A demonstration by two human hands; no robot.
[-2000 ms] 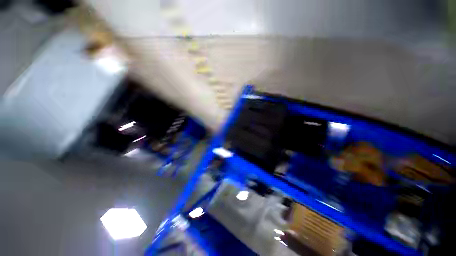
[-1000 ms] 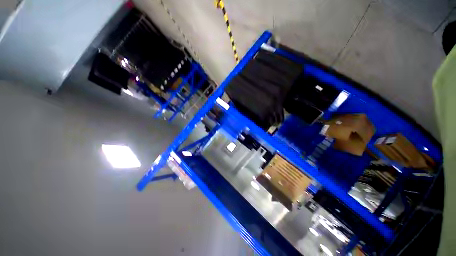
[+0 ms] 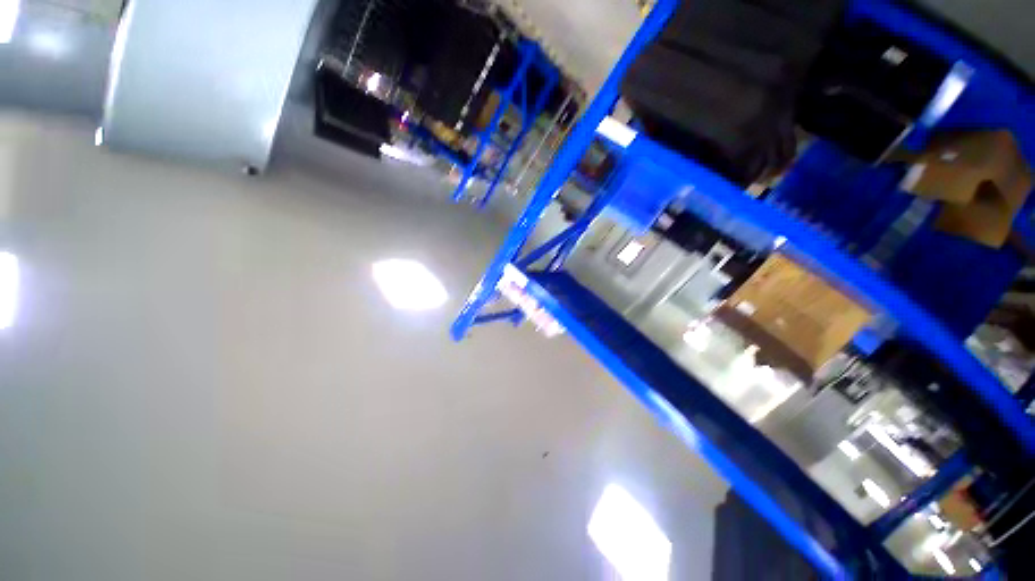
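Observation:
No hand is in the picture. The nearest thing in front is a blue steel rack, seen tilted, running from the upper middle to the lower right. On its shelves are a dark covered stack, a black tote, an open brown carton and another brown carton. White labels show on the rack's beams.
A large pale machine cabinet stands at the upper left. Beside it are black bins or panels and a further blue rack. A grey-white surface with bright light panels fills the lower left. A dark shape shows at the bottom.
The view has swung, so the rack and cabinet sit further right and higher. The yellow-green cloth at the right edge has left the picture. More bright panels and a dark shape at the bottom now show.

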